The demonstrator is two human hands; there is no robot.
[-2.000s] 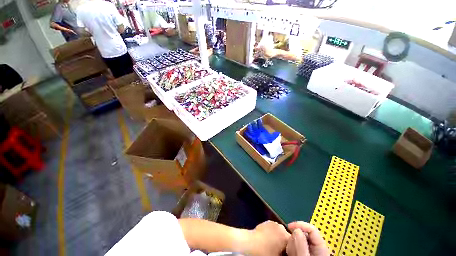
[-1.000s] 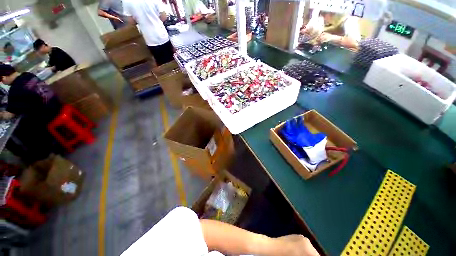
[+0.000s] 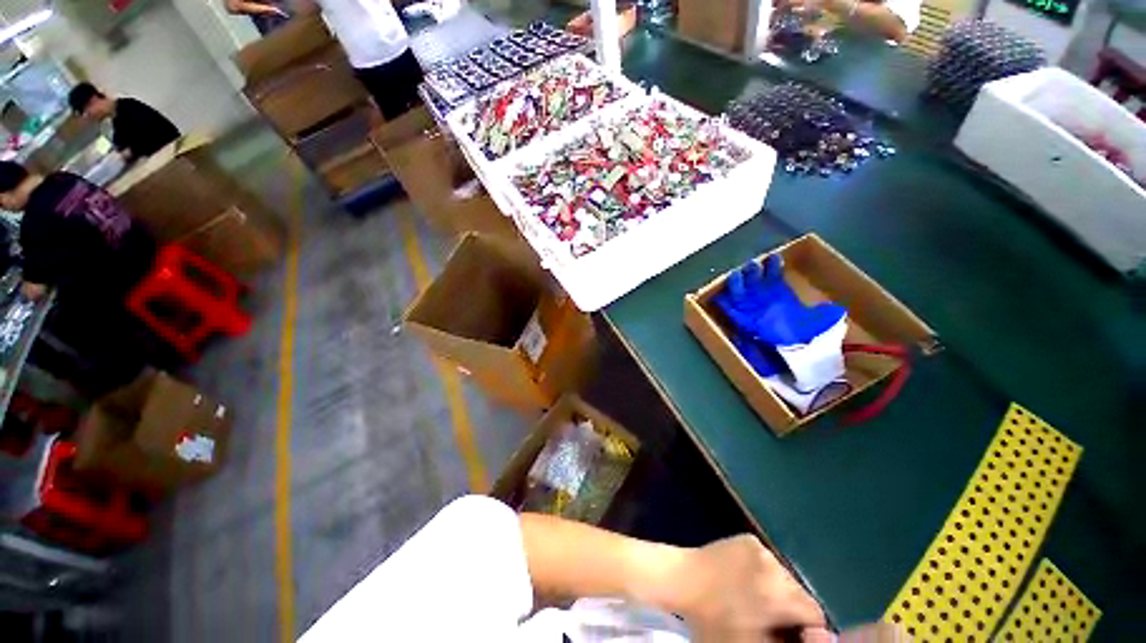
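Observation:
My left hand (image 3: 752, 595) is at the bottom edge, blurred, by the bench edge, with its fingers curled. A small dark thing shows at its fingertips, too blurred to name. Of my right hand (image 3: 876, 632) only a blurred bit of the fingers shows at the bottom edge, close to the left fingertips. Whether either hand grips something cannot be told. A long yellow perforated sheet (image 3: 993, 528) lies on the green bench right of my hands. A shorter yellow sheet (image 3: 1049, 612) lies beside it, cut off by the bottom edge.
A shallow carton tray (image 3: 804, 251) holds blue and white gloves (image 3: 785, 320) and a red-handled tool (image 3: 890, 387). Foam boxes (image 3: 685, 258) of mixed parts stand beyond. Dark parts (image 3: 804, 128) lie heaped. Open cartons (image 3: 503, 320) stand beside the bench. Two seated people are at far left.
The view has swung left and tilted down, bringing seated people into view. The hands were together at the bench edge, then lower; now a bit of the right hand shows again.

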